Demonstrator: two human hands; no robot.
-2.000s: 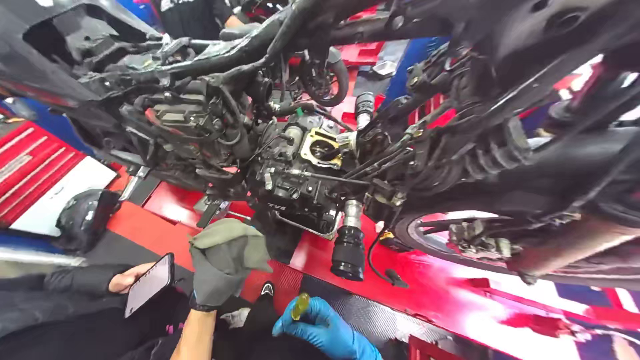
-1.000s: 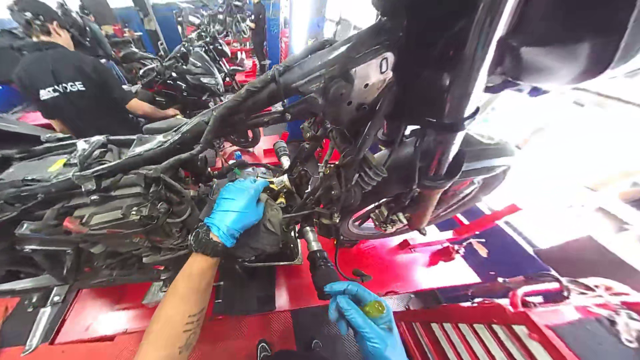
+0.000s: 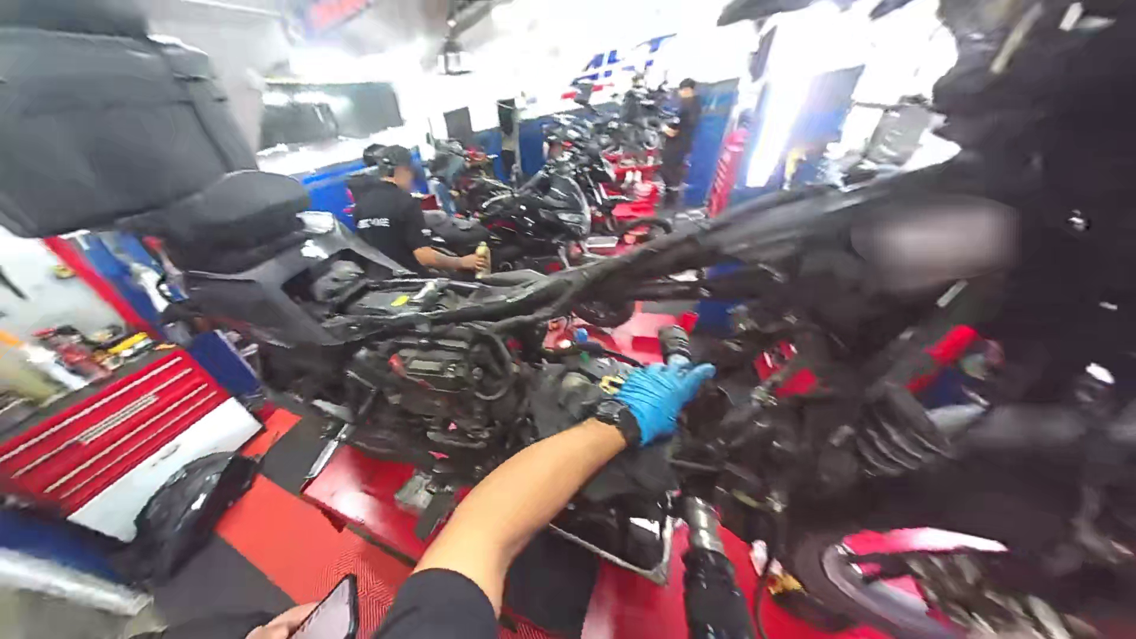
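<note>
My left hand (image 3: 658,401), in a blue glove with a black watch at the wrist, reaches over the engine of a stripped motorcycle. Its fingers are stretched out beside a black-and-metal cylindrical part (image 3: 675,344). Dark cloth seems to lie under the palm; blur hides whether the hand grips it. A yellowish engine part (image 3: 612,383) shows just left of the fingers. Below, another black cylindrical part with a metal end (image 3: 706,528) points down from the engine. The motorcycle's frame tube (image 3: 568,288) runs above the hand. My right hand is out of view.
Another person's hand holds a phone (image 3: 328,612) at the bottom left. A red tool chest (image 3: 115,426) stands left, near a black curved panel (image 3: 191,506). Behind the frame sits a person in black (image 3: 389,213) holding a bottle (image 3: 482,259), with several motorcycles beyond.
My left hand has gone from holding a grey cloth below the engine to reaching over it. My right hand, earlier holding a yellow object, has left view. The view has swung up.
</note>
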